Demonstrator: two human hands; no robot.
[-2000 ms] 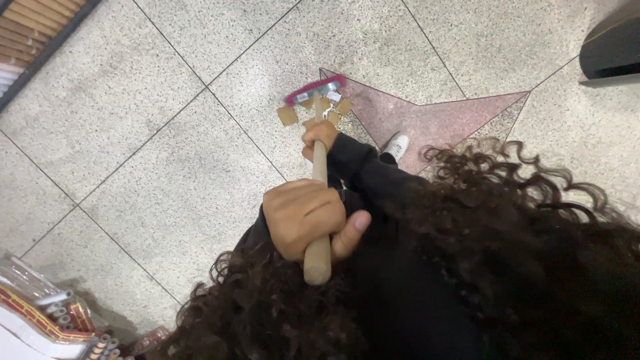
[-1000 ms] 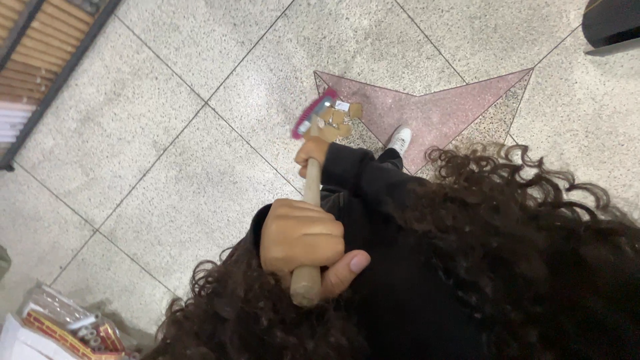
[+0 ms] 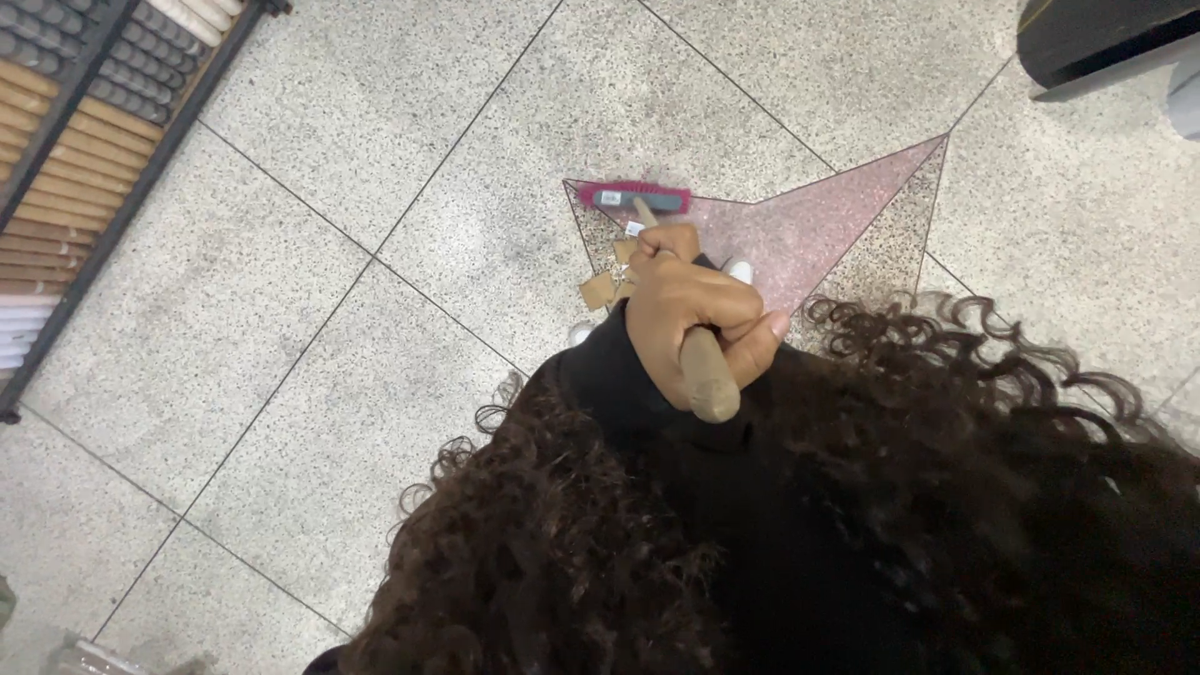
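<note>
A broom with a wooden handle [image 3: 711, 380] reaches away from me to a magenta-bristled broom head [image 3: 661, 201] on the floor. My left hand [image 3: 698, 314] is closed around the handle near its rounded top end. Farther down the handle, my right hand [image 3: 666, 242] grips it too, partly hidden behind the left. Brown cardboard pieces [image 3: 597, 291] lie just on my side of the broom head, to the left of my hands. The broom head bears a white label and lies at the left tip of a pink star shape in the floor.
A metal rack [image 3: 155, 178] with rolled goods stands at the upper left. A dark rounded object [image 3: 1078, 42] is at the upper right. White shoes show near the pink floor inlay [image 3: 825, 220]. Clear plastic wrap [image 3: 94, 656] shows at the lower left edge.
The broom head has turned from slanted to nearly level and now lies beyond the cardboard pieces instead of at their left. My hands now overlap in view, where a length of handle showed between them.
</note>
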